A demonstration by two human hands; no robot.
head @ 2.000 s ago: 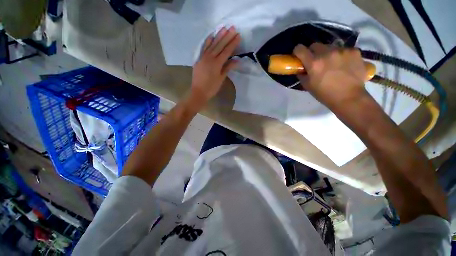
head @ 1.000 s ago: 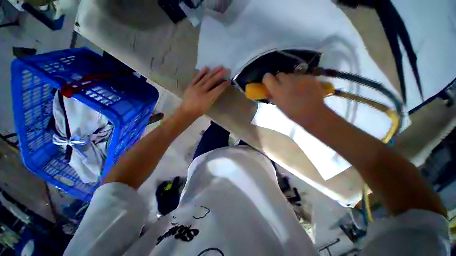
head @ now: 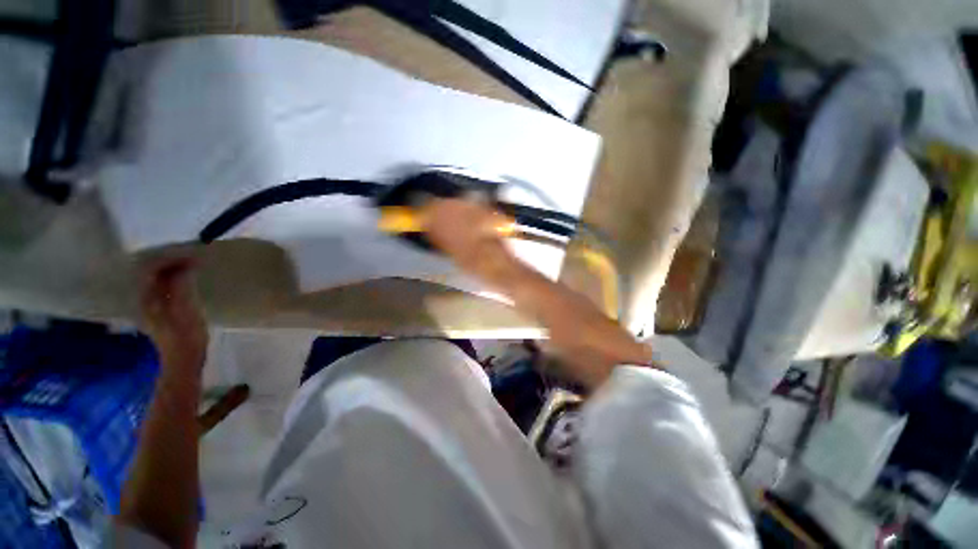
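Note:
A white garment panel [head: 322, 123] lies flat on the beige ironing table [head: 643, 139]. A curved dark band [head: 284, 193] runs along its inner seam and ends under the steam iron. My right hand [head: 469, 227] is closed around the orange-yellow handle of the steam iron [head: 434, 193], which is on the panel; both are motion-blurred. My left hand [head: 172, 292] is near the table's front edge, below the panel's left end, blurred. Whether it touches anything cannot be told.
Panels with dark bands [head: 525, 43] lie at the table's far side, and more dark bands are at the left. A blue plastic basket [head: 64, 375] with a white bundle is at lower left. A long grey padded form [head: 826, 182] stands at the right.
The view has swung to the right. The iron has moved right along the panel, baring the curved dark band. My left hand has come off the panel towards the front edge.

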